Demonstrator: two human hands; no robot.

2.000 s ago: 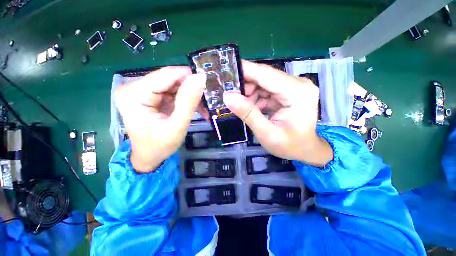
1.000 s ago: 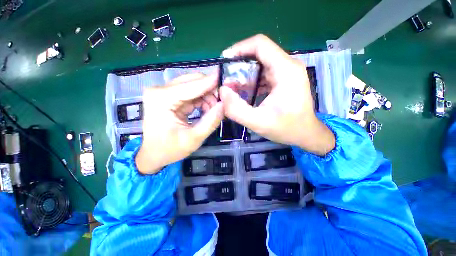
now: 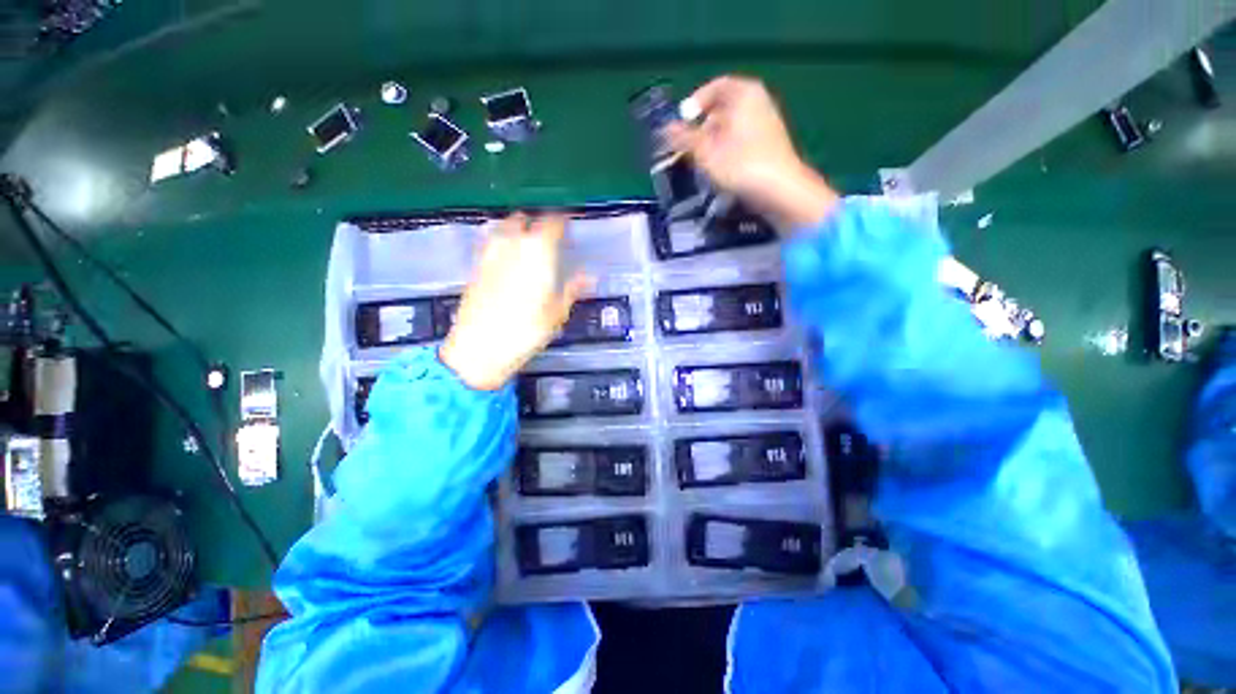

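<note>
My right hand holds a dark phone housing with a board in it, blurred, above the green surface beyond the tray's far edge. A dark screen module hangs below it, blurred. My left hand is blurred over the left middle of the blister tray; nothing shows in it and its fingers seem apart. Black empty housings lie in the tray's pockets, each with a pale rectangle and small slots. The top left pocket shows no housing.
Small screens and round parts lie on the green surface beyond the tray. Loose board assemblies lie right of it. A grey post slants at upper right. A black fan and cables are at left. A part-built phone lies far right.
My hands have parted. My right hand has moved the phone away from me, past the tray's far edge. My left hand has let go of it and lies over the tray.
</note>
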